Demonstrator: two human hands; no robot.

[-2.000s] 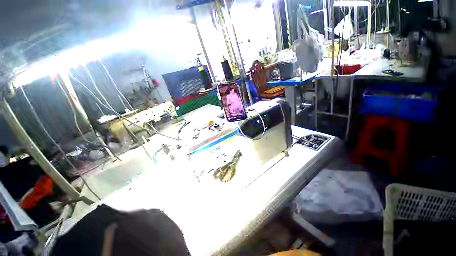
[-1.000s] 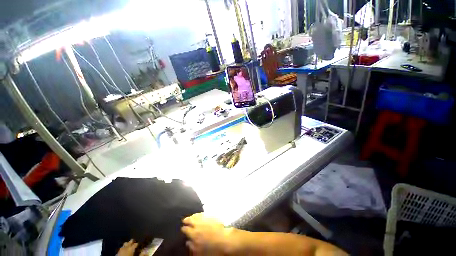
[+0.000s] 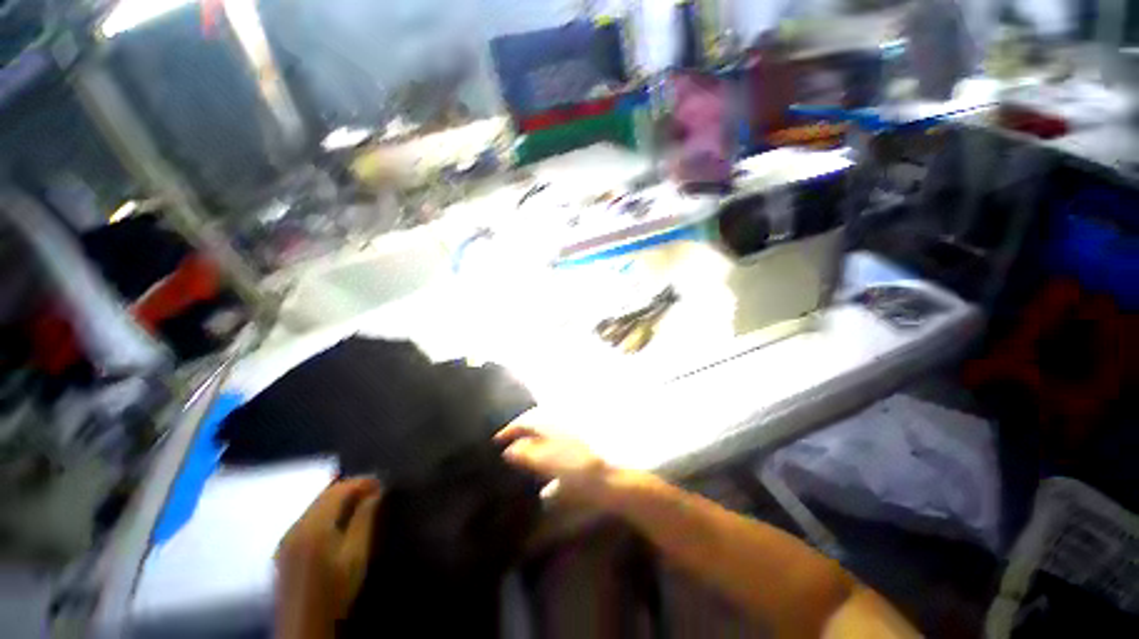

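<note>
A black cloth piece (image 3: 375, 406) lies on the white table left of the sewing machine and hangs down over the near edge. My left hand (image 3: 331, 543) is at the cloth's left side, with its fingers curled at the cloth's edge; blur hides whether it grips. My right hand (image 3: 550, 459) rests at the cloth's right side, fingertips on its edge; its grip is unclear. The white sewing machine (image 3: 787, 268) with a blue stripe stands beyond. The needle area is washed out by glare.
A brassy and dark cluster (image 3: 637, 321) rests against the machine head. A phone (image 3: 702, 131) stands above it. A white basket (image 3: 1074, 556) is at the lower right. A white sack (image 3: 893, 468) lies under the table's right side. Red stool and blue crate stand far right.
The view has shifted and blurred. My left hand now shows more fully at the cloth's left side. The cloth's near part is drawn down between my hands.
</note>
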